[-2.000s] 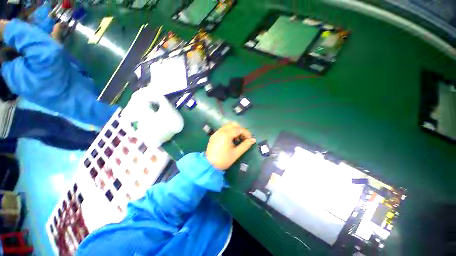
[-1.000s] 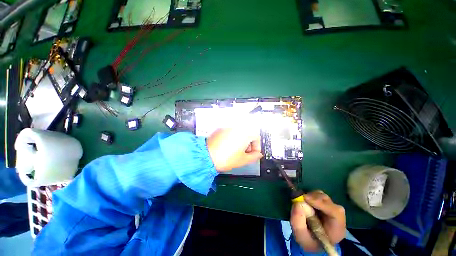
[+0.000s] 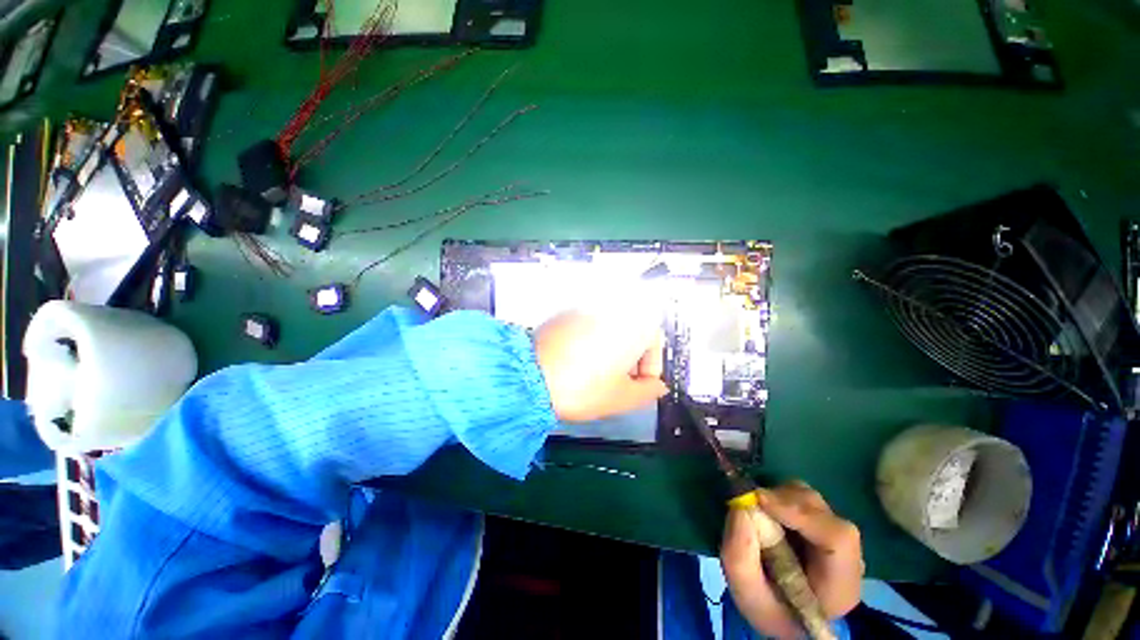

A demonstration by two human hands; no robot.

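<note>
The opened tablet [image 3: 469, 269] lies flat in front of me, its pale panel glaring white and its circuit board at the right end. My left hand [image 3: 606, 365] rests over the panel with fingertips pinched at the board's left edge; what they hold is too small and glared to tell. My right hand [image 3: 790, 556] grips the soldering iron [image 3: 778, 563] by its worn pale handle below the yellow collar. The iron's dark tip points up-left to the board's lower left part, close to my left fingertips. Contact is hard to tell.
Small black speakers [image 3: 329, 298] with thin red and black wires [image 3: 431, 175] lie left. A white roll [image 3: 113, 373] stands at far left by stacked tablets [image 3: 106, 238]. A black fan [image 3: 969, 319], cream tape roll [image 3: 906, 481] and blue box [image 3: 1063, 500] are right. More tablets [image 3: 919, 38] lie behind.
Since two seconds ago my left hand has gone from the loose speakers to the tablet, and my right hand with the iron has come into view. Over the last second both hands stay nearly still.
</note>
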